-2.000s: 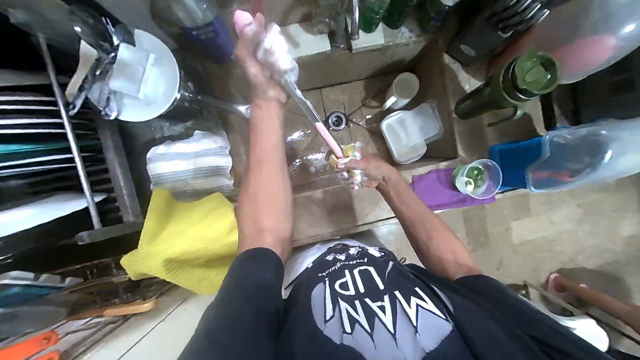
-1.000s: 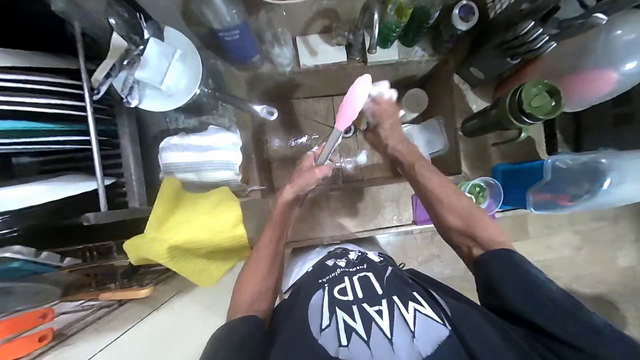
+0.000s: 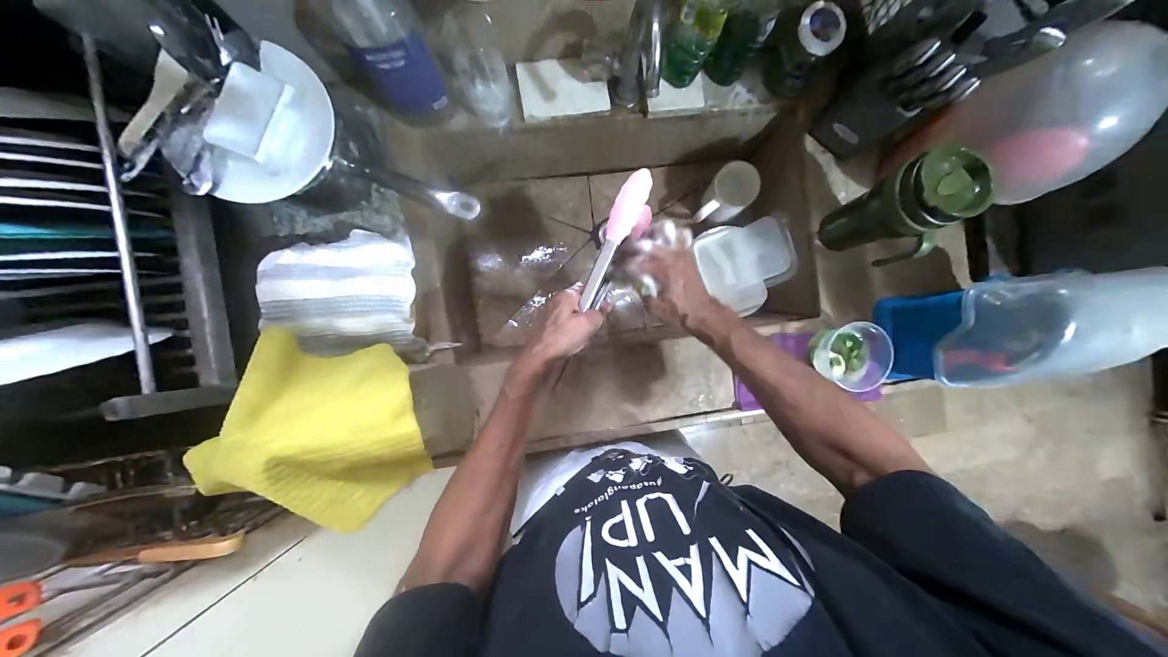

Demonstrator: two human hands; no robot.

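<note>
Over the tiled sink (image 3: 511, 319), my left hand (image 3: 568, 327) grips the metal handle end of a pair of tongs with pink tips (image 3: 628, 205), held tilted with the tips pointing away from me. My right hand (image 3: 673, 278), covered in white suds, is just right of the tongs; whatever lies in its fingers is blurred by foam. Beyond that hand, a white mug (image 3: 733, 190) lies in the sink's right part. Nearer and against the right wall are translucent plastic containers (image 3: 730, 265), partly behind the hand.
Left of the sink lie a folded striped cloth (image 3: 338, 283) and a yellow cloth (image 3: 319, 429). A ladle (image 3: 452, 203) reaches toward the basin from a white plate (image 3: 306, 119). Bottles (image 3: 401, 73) line the back. A green tumbler (image 3: 876, 219) and a plastic cup (image 3: 871, 356) are on the right.
Two seconds ago my right hand was at the tongs' near end and my left hand at the far end; now my left hand holds the handle end, pink tips away. My right hand has shifted slightly nearer since one second ago.
</note>
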